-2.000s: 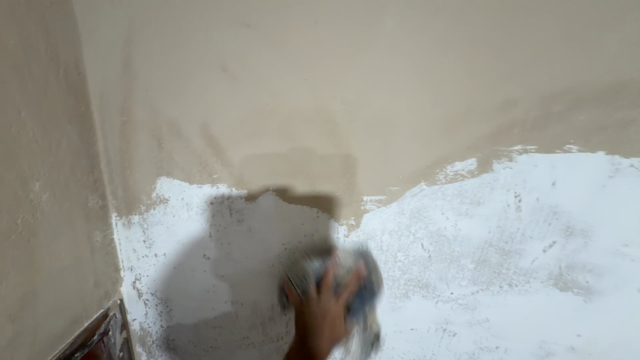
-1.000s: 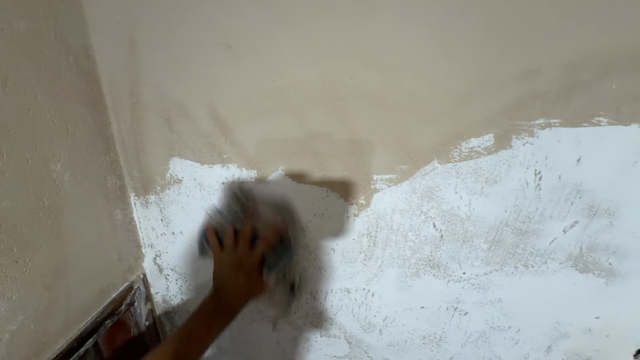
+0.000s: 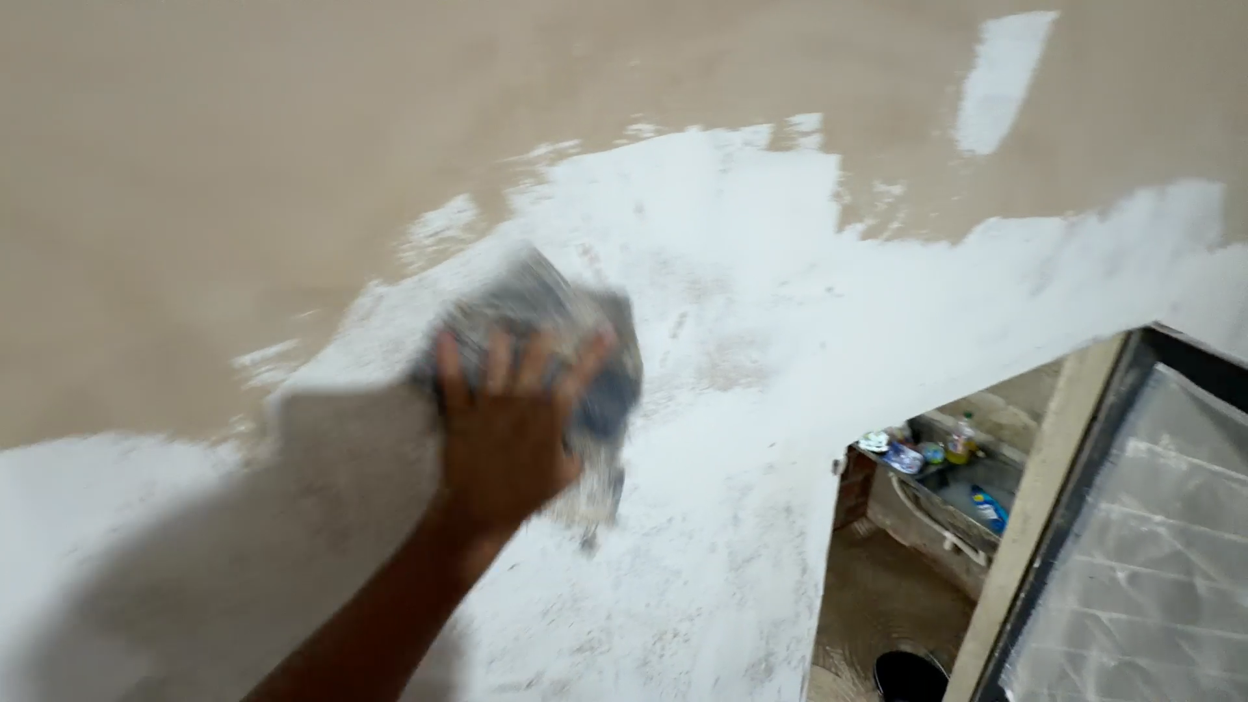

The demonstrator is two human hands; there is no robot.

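My left hand [image 3: 507, 439] is pressed flat, fingers spread, over a bunched grey and beige cloth [image 3: 526, 302] against the wall. Motion blurs the cloth, whose loose end hangs below my palm. Around it the wall bears a rough white coating [image 3: 702, 487], smeared and speckled with beige. Bare beige wall [image 3: 244, 175] lies above and to the left. A separate white patch [image 3: 1004, 83] is at the upper right. The shadow of an arm and head falls on the wall at lower left. My right hand is out of view.
At the lower right is a doorway with a pale frame [image 3: 1043, 507] and a dark-edged door with a translucent panel [image 3: 1141, 575]. Beyond it are a stone sink [image 3: 887, 507] with bottles [image 3: 960, 439] and a black bucket [image 3: 912, 675] on the floor.
The view has swung right, bringing the doorway into sight. My left hand and the cloth are now on a white area farther right along the wall.
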